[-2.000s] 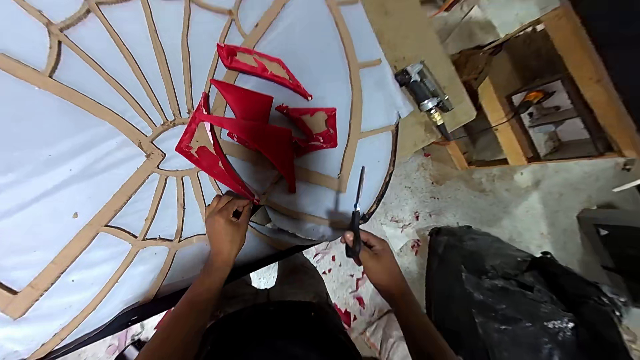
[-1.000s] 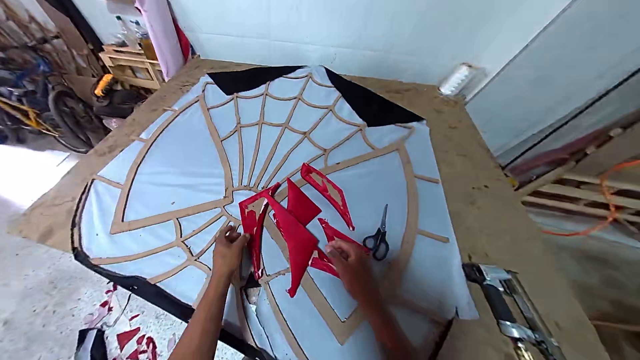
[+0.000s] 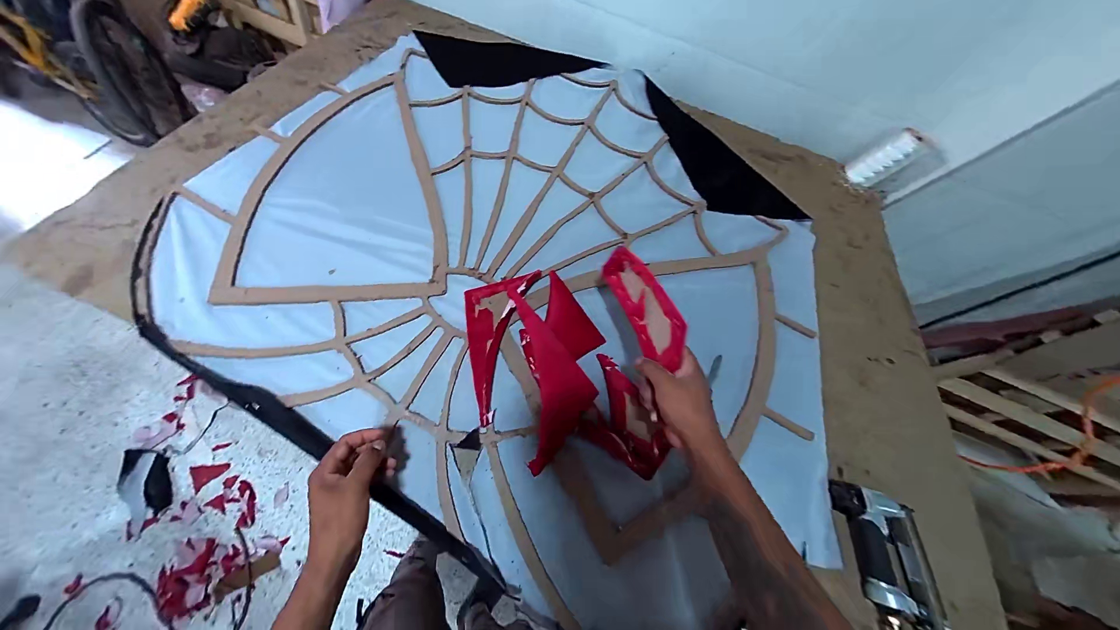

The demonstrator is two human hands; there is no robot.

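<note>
A red fabric-covered panel [image 3: 646,308], its tan backing showing, is in my right hand [image 3: 682,398], held by its lower end. Several more red pieces, among them a pointed red panel [image 3: 560,385], lie on the spider-web-shaped frame [image 3: 328,293] of tan strips over light fabric. My left hand [image 3: 354,459] hovers at the frame's black-edged near side, thumb and fingertips close together; whether something small is between them I cannot tell. A blade tip of the scissors [image 3: 716,367] shows beside my right hand, the rest hidden.
A pneumatic stapler [image 3: 884,551] lies on the worktable [image 3: 910,385] at the right. A roll of clear wrap [image 3: 888,157] stands near the wall. Black fabric [image 3: 717,157] covers the far corners. Red scraps [image 3: 197,569] litter the floor at left; a bicycle [image 3: 114,79] stands beyond.
The scissors, in my right hand two seconds ago, lie on the frame. My right hand has taken hold of a red panel and lifted it. The view has swung widely.
</note>
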